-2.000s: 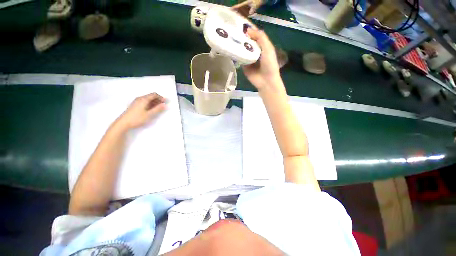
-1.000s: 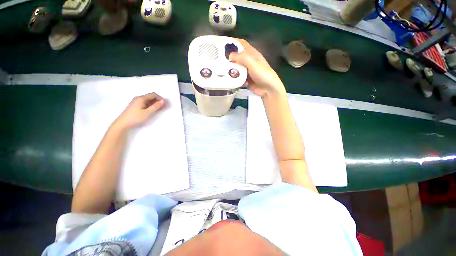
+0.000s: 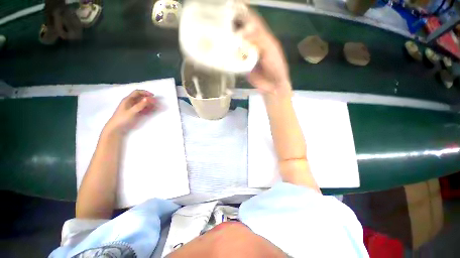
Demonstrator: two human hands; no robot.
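My right hand (image 3: 270,58) grips a cream humidifier head (image 3: 209,38) by its right side. The head is blurred and held in the air above and partly in front of the cream water container (image 3: 211,107). The container stands upright on the pale ribbed cloth (image 3: 212,151), and a white wick (image 3: 196,86) shows inside it. The underside of the head is hidden. My left hand (image 3: 132,108) rests over the left white pad (image 3: 151,161), fingers loosely curled, holding nothing.
Beyond a pale rail (image 3: 338,97), the dark green belt carries beige-brown pieces (image 3: 312,49) at right and a cream head (image 3: 166,12) behind. A blurred dark shape, perhaps a hand, is at upper left. Another white pad (image 3: 323,146) lies under my right forearm.
The head was over the container's mouth one second ago; now it is raised off it and blurred, still in my right hand. My left hand has shifted slightly. Pieces on the belt have moved.
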